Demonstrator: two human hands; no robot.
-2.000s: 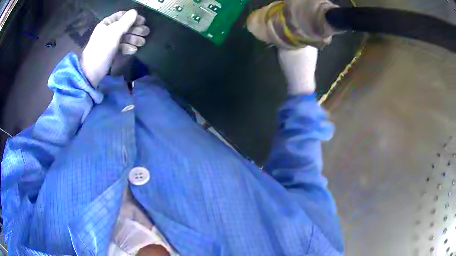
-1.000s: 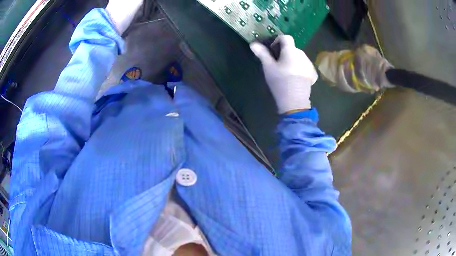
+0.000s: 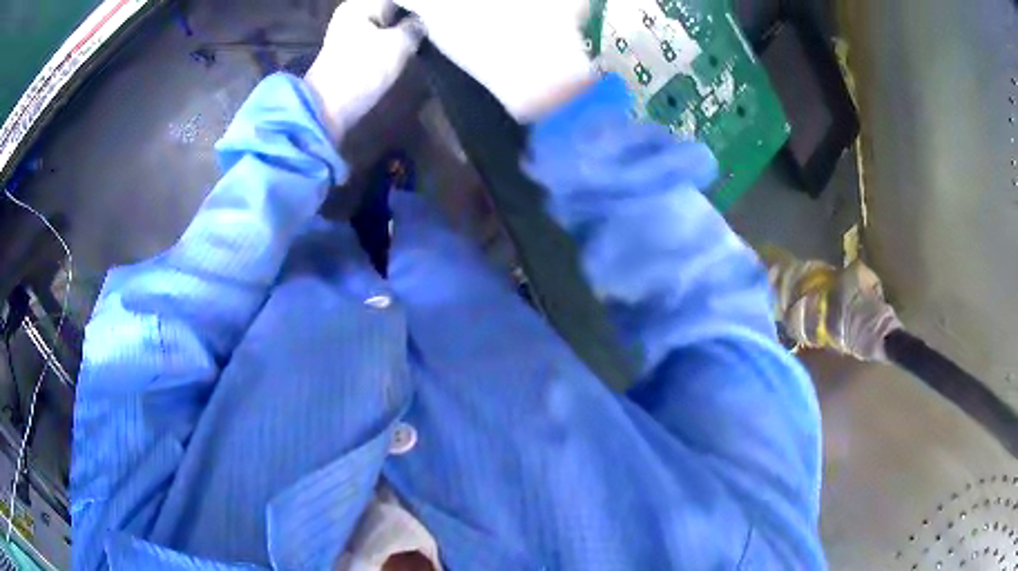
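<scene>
My left hand (image 3: 366, 61), in a white glove, is at the top centre with its fingers curled. My right hand (image 3: 508, 45), gloved and blurred, reaches across to it, and the two meet near the top edge. A small dark thing shows between the fingers, too little to name. The green printed circuit board (image 3: 714, 89) lies on the dark mat (image 3: 491, 145) to the right of my right hand, partly hidden by the hand and sleeve. The taped hose (image 3: 837, 307) rests at the mat's right edge, with no hand on it.
A black flat block (image 3: 809, 106) lies just right of the board. A grey metal surface (image 3: 932, 223) with perforations is at the far right. A pale conveyor rail (image 3: 67, 67) curves at the upper left. A thin white cable hangs at the left.
My right hand has left the board's near corner and moved up and left to my left hand. My left hand is further right. The board, block and hose appear lower and further right.
</scene>
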